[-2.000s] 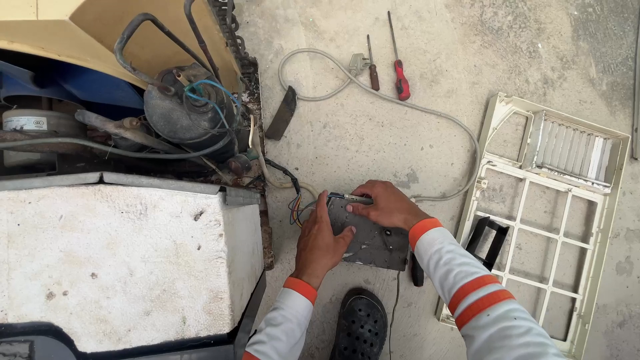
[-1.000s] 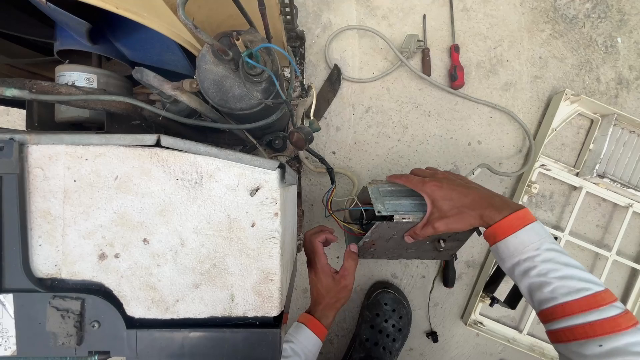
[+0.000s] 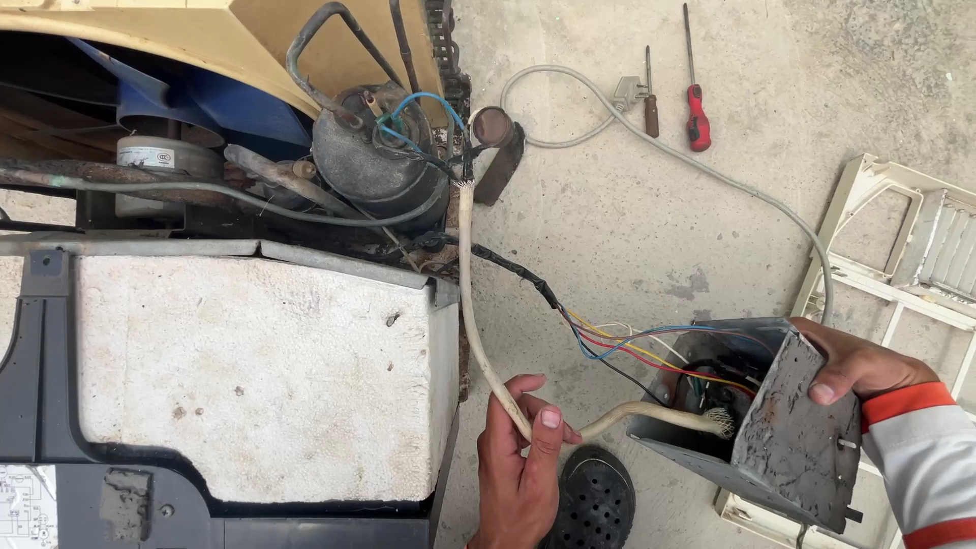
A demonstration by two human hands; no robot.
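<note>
My right hand (image 3: 862,362) grips the upper edge of a grey metal electrical box (image 3: 797,435), tilted so its open side faces left. Red, yellow, blue, white and black wires (image 3: 629,347) run into it from a black-taped harness (image 3: 515,267). A cream sleeved cable (image 3: 476,328) hangs from beside the compressor (image 3: 374,164) and bends down into the box, where its braided sleeve end shows. My left hand (image 3: 522,465) holds this cable at its low bend, between thumb and fingers. The inside of the box is partly in shadow.
An opened air conditioner with a white foam block (image 3: 252,374) and blue fan (image 3: 229,107) fills the left. On the concrete lie a red-handled screwdriver (image 3: 697,114), a brown-handled screwdriver (image 3: 650,107), a grey power cord (image 3: 724,179) and a cream grille frame (image 3: 846,206). A black clog (image 3: 591,499) is below.
The box has been turned and moved right, so its open side and wires show. My left hand, earlier beside the box with fingers apart, now holds the cream cable.
</note>
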